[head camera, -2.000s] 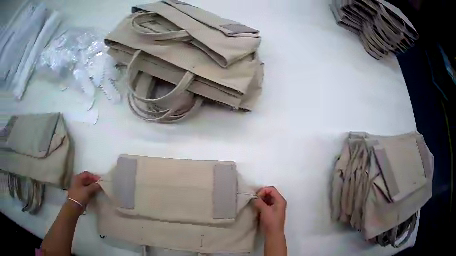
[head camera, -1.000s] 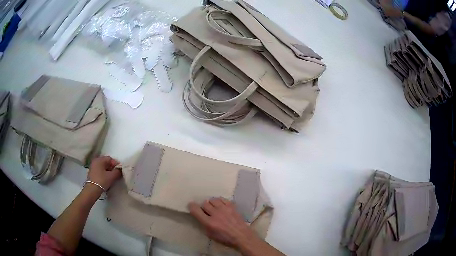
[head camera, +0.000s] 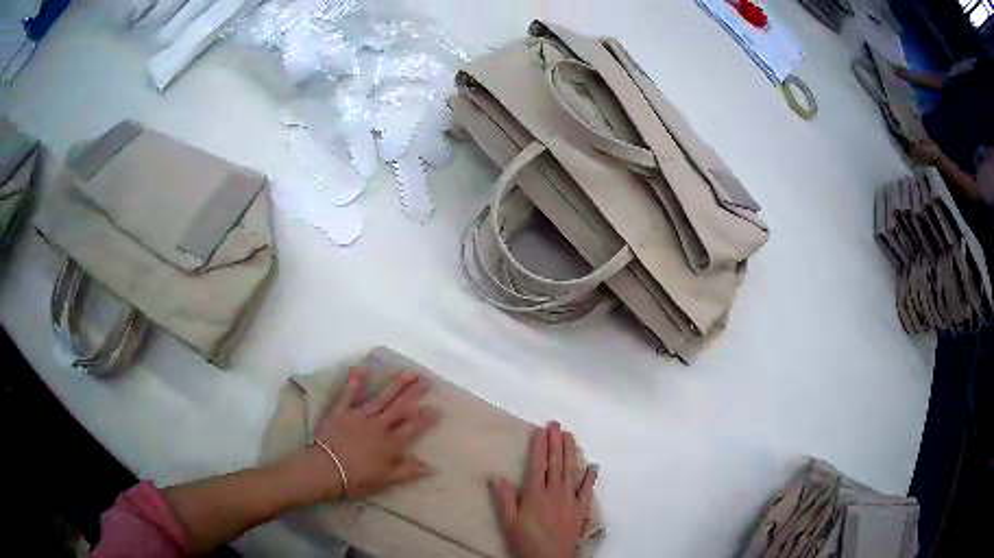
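A beige tote bag (head camera: 458, 436) lies folded on the white table, close in front of me. Its bottom edge is cut off by the picture. My left hand (head camera: 376, 436) lies on the bag's left part, palm down, fingers spread. My right hand (head camera: 550, 496) lies palm down on its right part, fingers pointing away from me, thumb apart. Neither hand grips anything. The grey patches on this bag do not show.
A stack of bags (head camera: 610, 196) with handles stands beyond. Another folded bag (head camera: 174, 240) lies left. More stacks stand at the lower right (head camera: 839, 523) and far right (head camera: 926, 251). A clear plastic bag (head camera: 349, 55), tape roll (head camera: 799, 96) and a person's arm (head camera: 954, 169) are farther off.
My left hand has let go of the bag's left corner and moved onto the bag. My right hand has moved right and lies flat. The grey patches are no longer visible. The view has shifted.
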